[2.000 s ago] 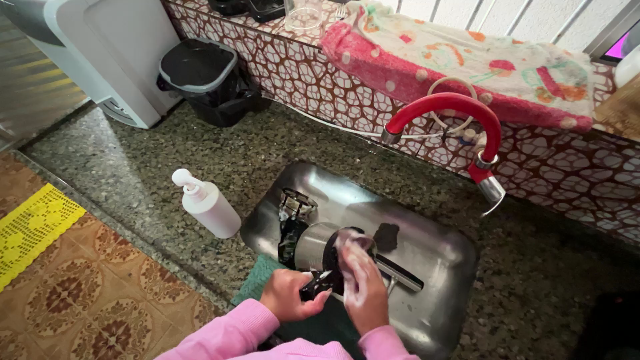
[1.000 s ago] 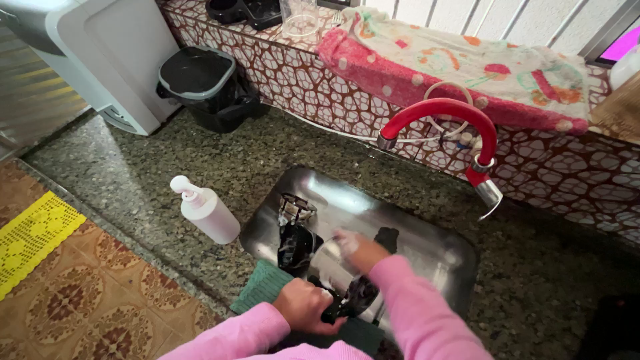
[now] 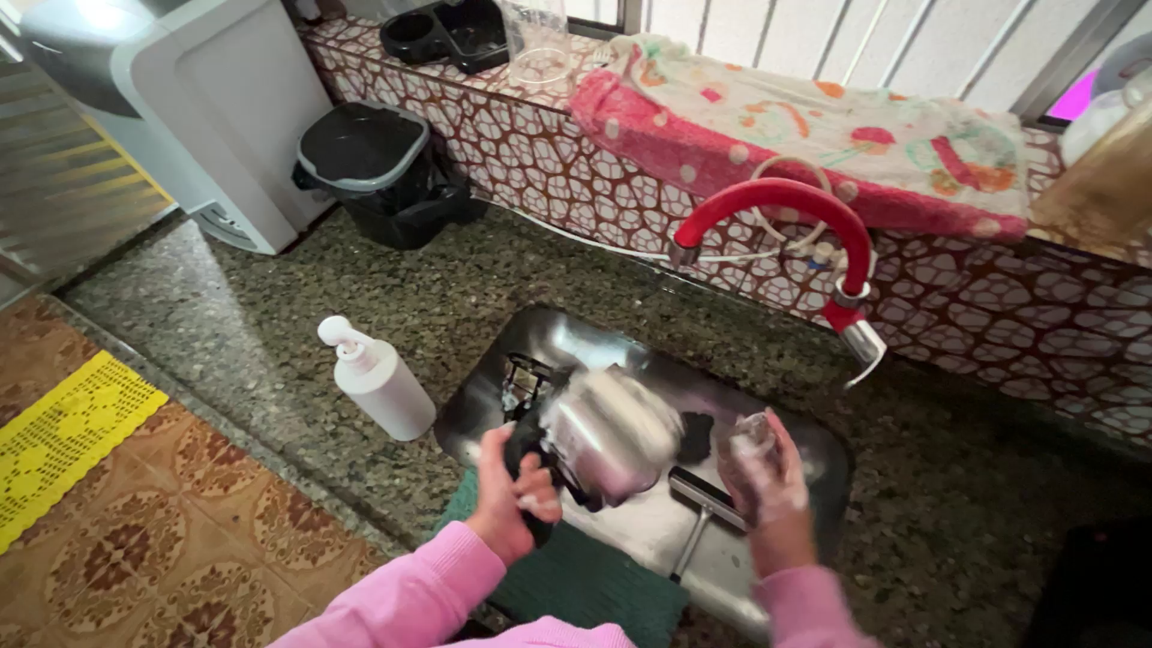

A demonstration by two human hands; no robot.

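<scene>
My left hand grips the black handle of a stainless steel pot or jug, which is blurred and tilted over the steel sink. My right hand, covered in suds, holds a soapy sponge or cloth, its kind unclear, to the right of the pot. A small squeegee lies in the sink between my hands. Near the sink's left end is a black-framed item, partly hidden. A dark piece sits behind the squeegee. The red faucet arches above the sink's back side.
A white pump bottle stands left of the sink. A green cloth drapes over the front edge. Behind are a black countertop bin, a white appliance and a pink patterned towel on the ledge.
My right hand has moved away from the pot to the right, and my forearm no longer crosses the sink. The pot has been raised and turned in my left hand.
</scene>
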